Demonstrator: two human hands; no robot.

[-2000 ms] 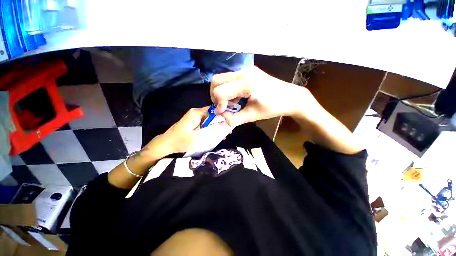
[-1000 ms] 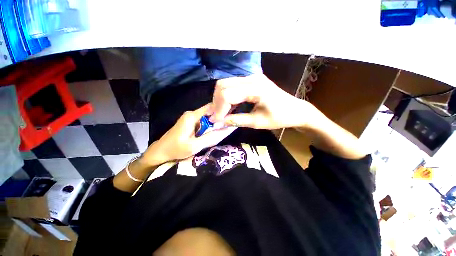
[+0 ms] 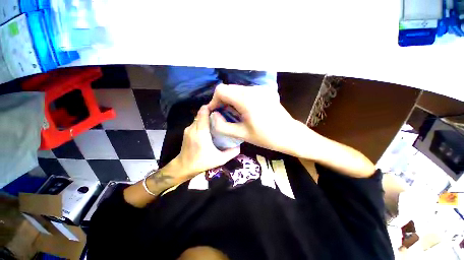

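Observation:
A pale, greyish cable box [image 3: 225, 138] is held over my lap, mostly hidden by my fingers. My left hand [image 3: 197, 145] is closed around it from the left, with the fingers up along its side and the thumb across its near part. My right hand [image 3: 250, 109] is on its upper part, with curled fingers and the thumb pressed to it. The box's far end is in shadow between the hands. No sticker or pick can be made out at my fingertips.
The white table [image 3: 244, 35] spans the top, with blue-edged boxes [image 3: 45, 43] at left and a blue-and-white box [image 3: 417, 36] at right. A red stool [image 3: 76, 109], open carton [image 3: 51, 223] and speaker-like dark box [image 3: 447, 147] stand around. Someone's denim-clad legs [image 3: 188, 89] show beneath the table.
The box has turned in my hands: its blue end no longer shows and a pale face does. My left fingers have moved up around it. The view has shifted, so the surroundings sit lower and farther right.

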